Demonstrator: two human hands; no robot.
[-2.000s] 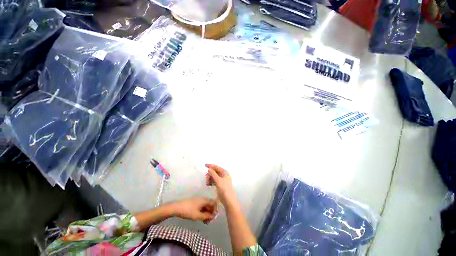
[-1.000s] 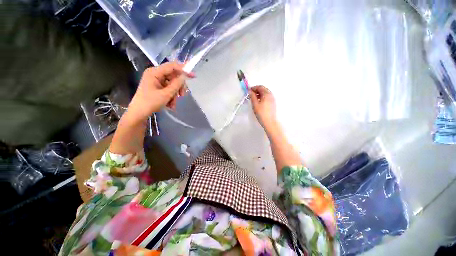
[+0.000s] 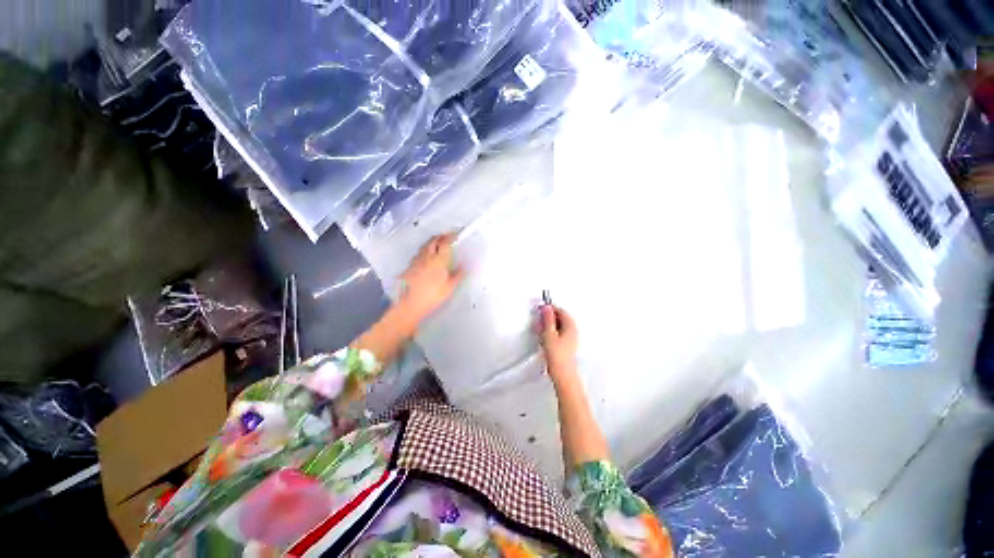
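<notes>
My left hand (image 3: 433, 277) is low over the table near its left edge, with its fingertips at a thin pale strip or film edge. The glare hides whether it grips this. My right hand (image 3: 558, 331) is closed around small thread snips (image 3: 546, 295), with only the dark tip showing above the fingers. A pale, glossy clear sheet (image 3: 768, 229), washed out by glare, lies in front of both hands. Polybagged jeans (image 3: 327, 93) tied with white strips lie at the upper left, beyond my left hand.
More polybagged jeans (image 3: 752, 480) lie at the lower right. A printed white bag (image 3: 902, 196) and blue-and-white packets (image 3: 899, 322) are at the right. An open cardboard box (image 3: 164, 436) stands at the lower left, below an olive-brown bulging sack (image 3: 87, 218).
The view has shifted. My left hand, raised with a white strip a second ago, is now down at the table. My right hand has picked up the snips since two seconds ago.
</notes>
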